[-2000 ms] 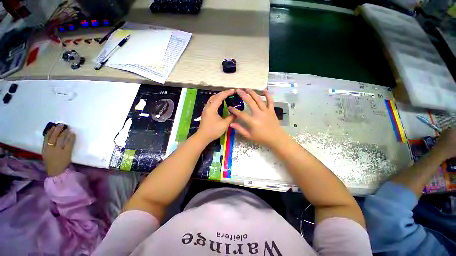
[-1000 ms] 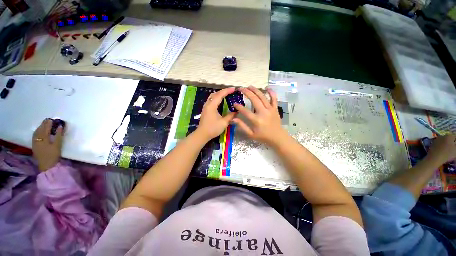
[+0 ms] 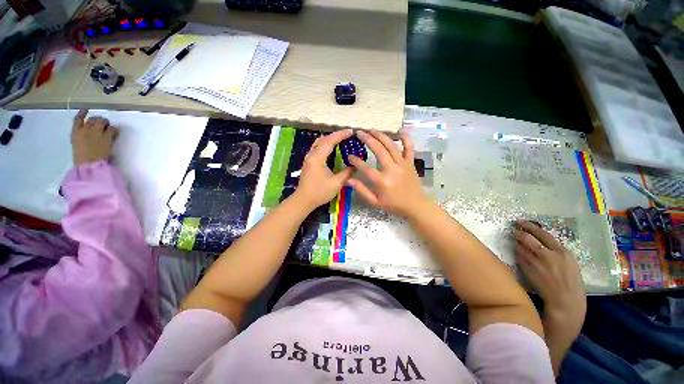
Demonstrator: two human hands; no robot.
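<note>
A smartwatch body [image 3: 353, 148] is between my two hands above the printed bench mat [image 3: 480, 172]. Its display is lit with a blue-purple pattern. My left hand [image 3: 324, 171] holds it from the left side with thumb and fingers. My right hand [image 3: 387, 169] holds its right side, with a finger over its lower front. Its underside is hidden. Another dark watch body [image 3: 345, 94] lies on the wooden shelf [image 3: 322, 60] just beyond my hands.
Record sheets [image 3: 214, 71] with a pen [image 3: 166, 69] lie on the shelf. A coworker's hand [image 3: 94, 140] is over the white bench covering at left. Another person's hand [image 3: 551, 270] is on the mat at right. Several dark watch bodies lie at far right [image 3: 651, 220].
The watch display went from mostly dark to a lit pattern. The left coworker's hand moved up, away from a watch. The right coworker's hand came onto the mat. My hands stayed nearly in place.
</note>
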